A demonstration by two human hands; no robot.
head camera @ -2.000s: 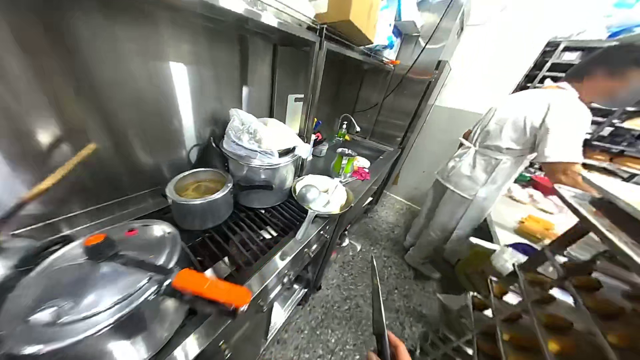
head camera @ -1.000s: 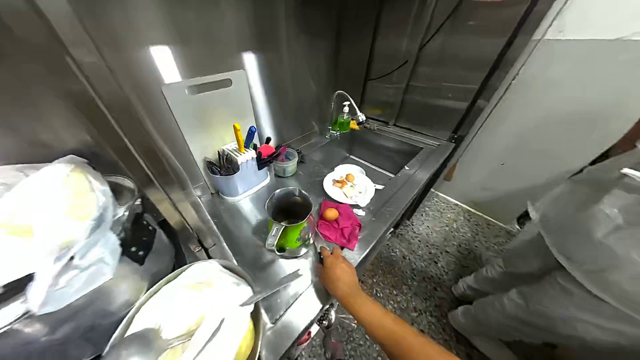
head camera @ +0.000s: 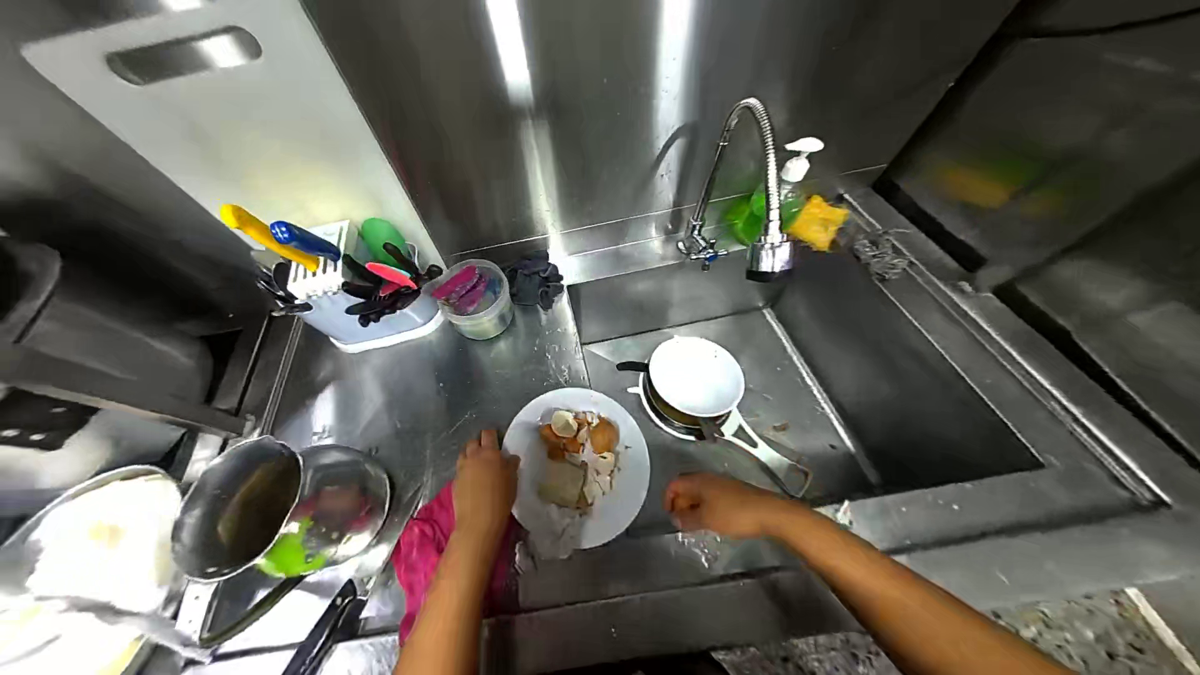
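A white plate [head camera: 631,506] bearing broken eggshells [head camera: 602,436] and scraps lies at the left edge of the sink. My left hand [head camera: 487,483] is at the plate's left side, over a crumpled magenta cloth [head camera: 424,553]; whether its fingers grip anything cannot be told. To the right of the plate, my right hand [head camera: 701,502] hovers near the sink's front edge with its fingers curled; nothing is plainly visible in it. White bowl-shaped ware [head camera: 696,375] and a white handled strainer or pan [head camera: 750,445] sit in the sink basin.
Behind the steel sink [head camera: 881,403] stand a flexible faucet [head camera: 771,187], a green soap bottle [head camera: 747,217] and a yellow sponge [head camera: 818,223]. A knife holder [head camera: 366,328], a plastic tub [head camera: 483,319] and a cutting board [head camera: 187,112] are at the left. Pans [head camera: 239,506] stand lower left.
The view has moved in to the sink. The hand that was by the pot and magenta cloth is no longer there; both hands are now beside the plate. The egg seen on the cloth is not visible there now.
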